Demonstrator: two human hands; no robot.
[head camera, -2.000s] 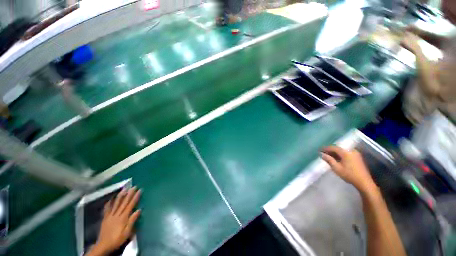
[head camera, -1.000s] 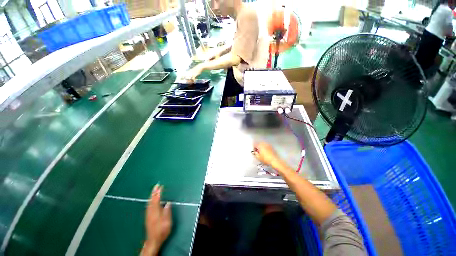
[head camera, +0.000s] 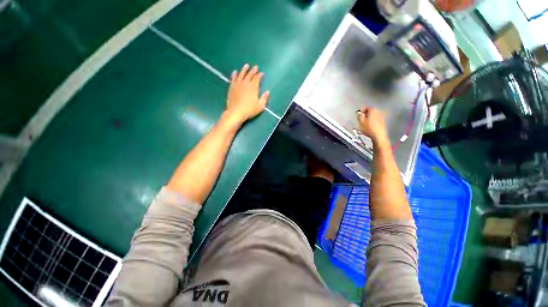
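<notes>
My left hand (head camera: 245, 96) lies flat with spread fingers on the green bench top, holding nothing. My right hand (head camera: 371, 122) is over the near part of the grey metal-topped test stand (head camera: 342, 78), fingers curled around a small dark end that seems to belong to the test leads. The red and purple test leads (head camera: 414, 114) run from the bench meter (head camera: 425, 49) at the back of the stand down beside my right hand. A solar panel (head camera: 57, 258) with dark gridded cells and a white frame lies face up on the bench at the lower left.
A blue slatted crate (head camera: 441, 210) stands on the floor right of the stand, with cardboard inside. A black pedestal fan (head camera: 490, 117) stands at the right. The green bench (head camera: 156, 114) with its white edge strip fills the left. Cardboard boxes (head camera: 503, 231) are at the far right.
The view has turned down and leftward; the solar panel at lower left now shows and the row of panels is out of view. My left hand now rests on the bench by the white line.
</notes>
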